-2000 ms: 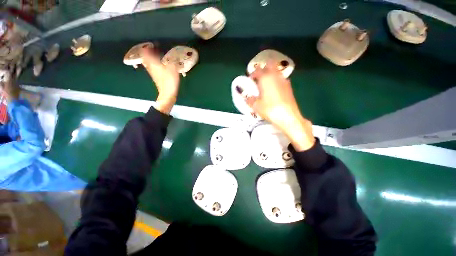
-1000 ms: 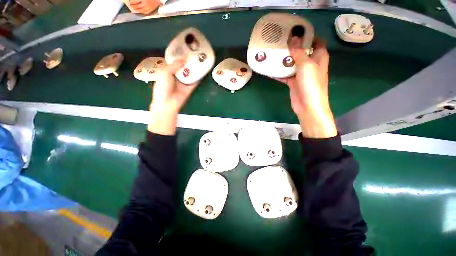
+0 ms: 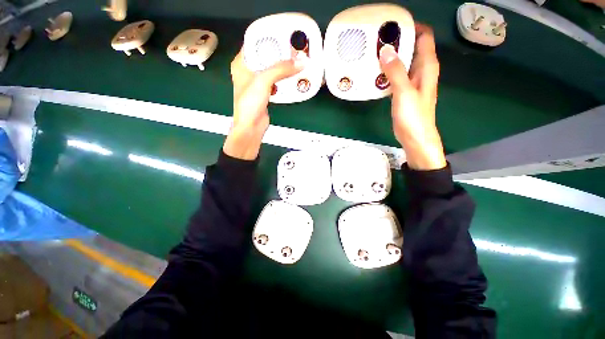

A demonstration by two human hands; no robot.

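Note:
My left hand holds a white plug-in unit, face towards me, its thumb below the dark oval window. My right hand holds a second white plug-in unit the same way, its thumb just under the dark window. The two units are side by side, edges touching or nearly so, above the dark green belt. Both show a striped grille and small reddish-brown circles. No lit digits show. Fingers behind the units are mostly hidden. Below my hands, several white pieces with metallic round spots lie grouped on the green worktop.
More units lie on the belt to the left, and one at the upper right. A pale metal rail separates belt and worktop. A grey post stands right. A blue sleeve shows at left.
The left-hand unit has moved right and up, beside the right-hand unit, and turned more squarely to the camera. The units on the belt at left have shifted in view.

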